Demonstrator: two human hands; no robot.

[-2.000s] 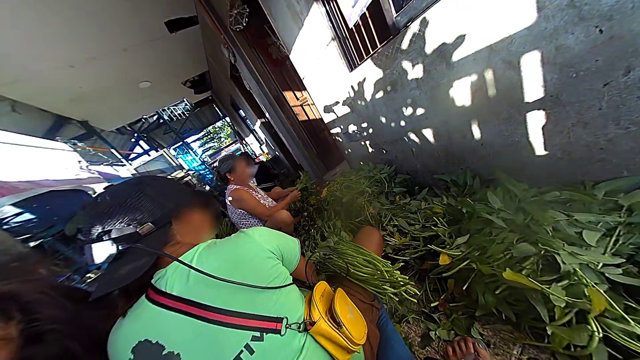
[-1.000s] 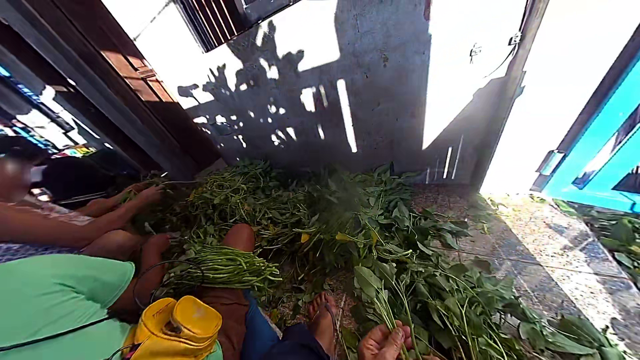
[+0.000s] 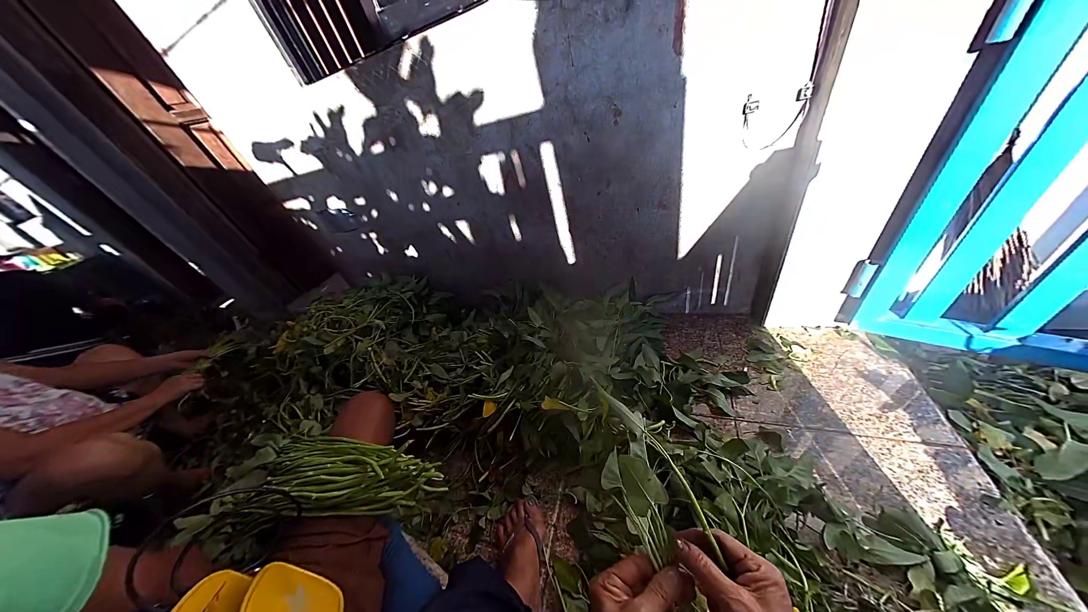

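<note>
At the bottom, right of centre, my left hand is closed on a small bunch of leafy green stems, which fans upward from the fingers. Touching it, my right hand pinches a single long green stem between thumb and fingers. Behind both hands a large heap of leafy green vines lies along the foot of the wall and spreads to the right. A thick bundle of trimmed green stems rests across the leg of a person in a green shirt at left.
A bare foot in a sandal is just left of my hands. Yellow pouches hang by the green-shirted person. Another person's hands touch vines at far left. A blue gate stands right, beside tiled floor and more leaves.
The view has swung far to the right since the oldest frame. One hand with stems showed a second ago; now both my hands are in view, together at the stems.
</note>
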